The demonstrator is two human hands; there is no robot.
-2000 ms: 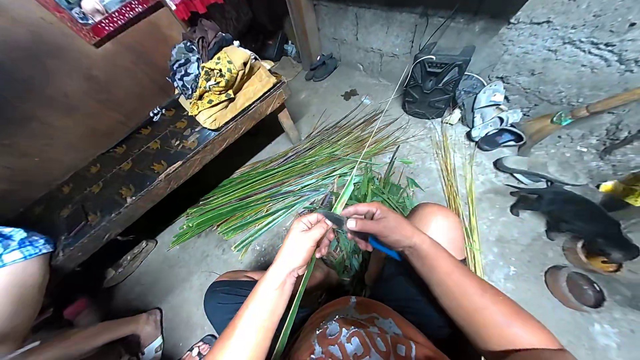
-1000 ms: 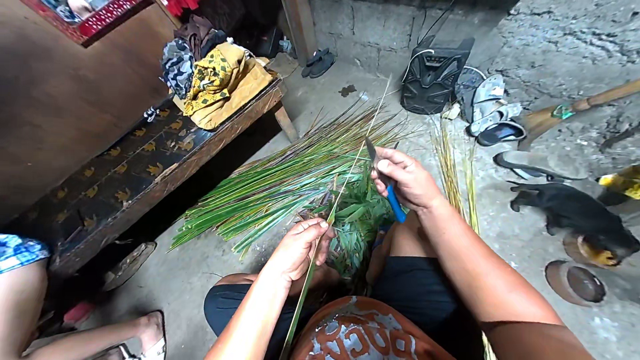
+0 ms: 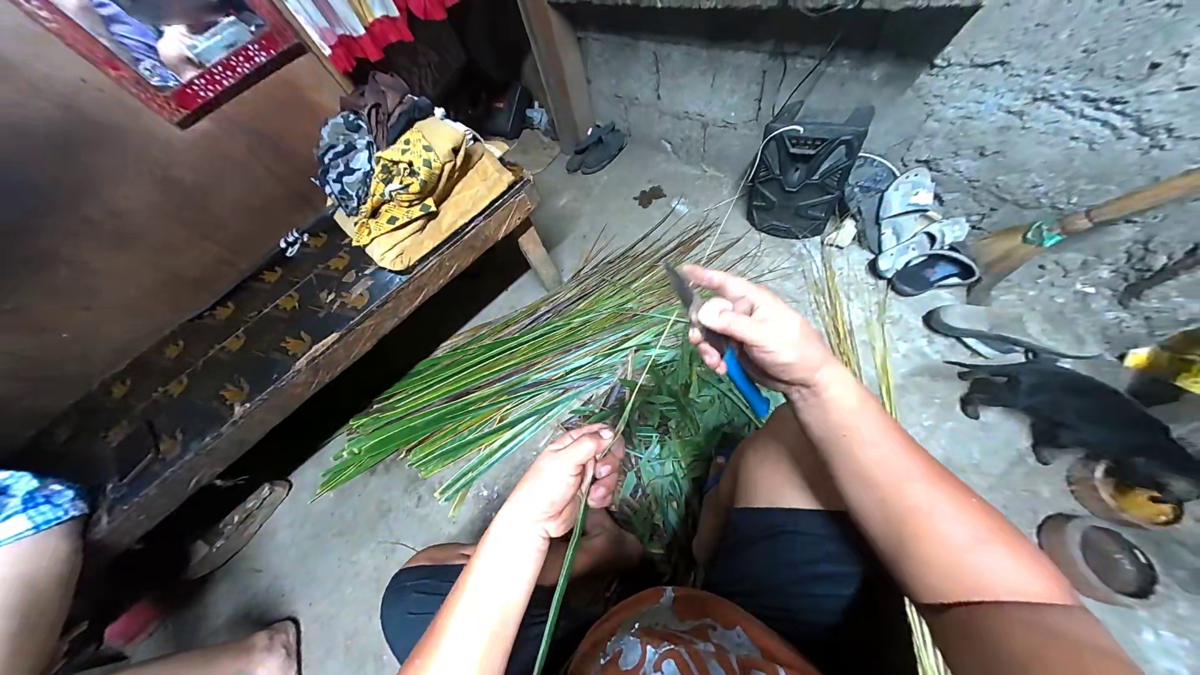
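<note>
My left hand [image 3: 572,480] is closed on a long narrow palm leaflet [image 3: 562,586], whose lower end trails toward my lap. From that hand its thin midrib [image 3: 647,375] runs up toward my right hand [image 3: 755,328]. The right hand grips a knife with a blue handle [image 3: 745,382]; its dark blade [image 3: 681,286] points up and left near the thin strip. Whether blade and strip touch, I cannot tell. Beyond the hands a pile of green palm leaflets [image 3: 497,375] lies on the floor. Green leaf scraps [image 3: 670,450] are heaped between my legs.
A wooden bench [image 3: 328,352] with folded clothes [image 3: 412,187] is on the left. Thin stripped ribs [image 3: 844,314] lie right of the pile. Farther off are a black speaker [image 3: 808,173], sandals [image 3: 905,230] and a broom [image 3: 1078,220]. At right a black animal [image 3: 1078,403] eats beside bowls [image 3: 1097,560]. Another person's leg [image 3: 37,591] shows at left.
Two seconds ago my hands were close together at the leaflet. My right hand with the knife has moved up and away from the left, which still grips the leaflet.
</note>
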